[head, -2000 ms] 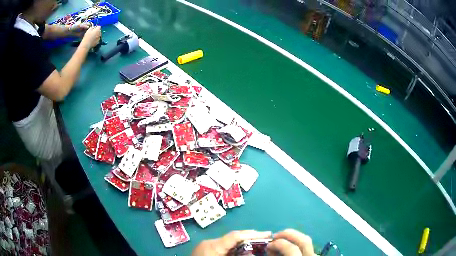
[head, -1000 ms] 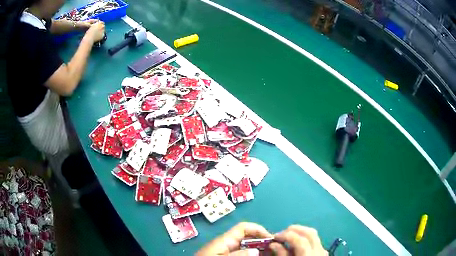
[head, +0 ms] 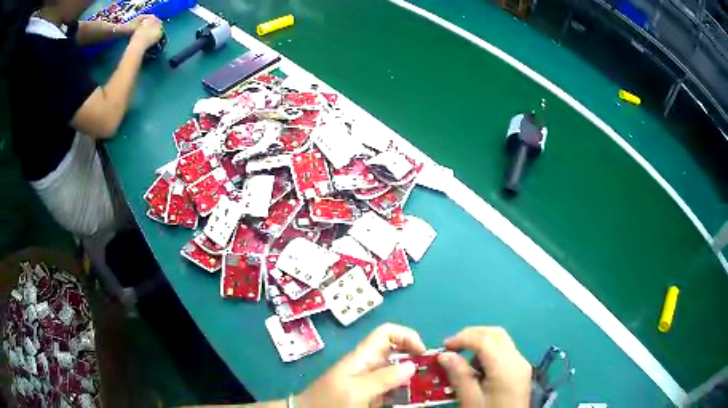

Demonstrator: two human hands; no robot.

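A red circuit board (head: 429,378) with a pale edge is held between both hands at the bottom of the view. My left hand (head: 363,373) grips its left side. My right hand (head: 491,370) grips its right side and upper edge; the fingers hide parts of it. A large heap of red and white circuit boards (head: 307,175) lies on the teal bench, beyond and left of my hands. An appliance unit (head: 547,378) with thin leads lies just right of my right hand, partly cut off by the bottom edge.
An appliance unit (head: 523,151) and yellow cylinders (head: 669,309) lie on the green belt (head: 447,103). A smartphone (head: 240,72) and another unit (head: 199,44) lie beyond the heap. A person (head: 64,103) works at far left near a blue bin (head: 172,9). A carton of boards (head: 48,343) stands lower left.
The board in my hands now shows more of its red face. The belt's appliance unit has moved up and leftward in view. More of the unit beside my right hand shows.
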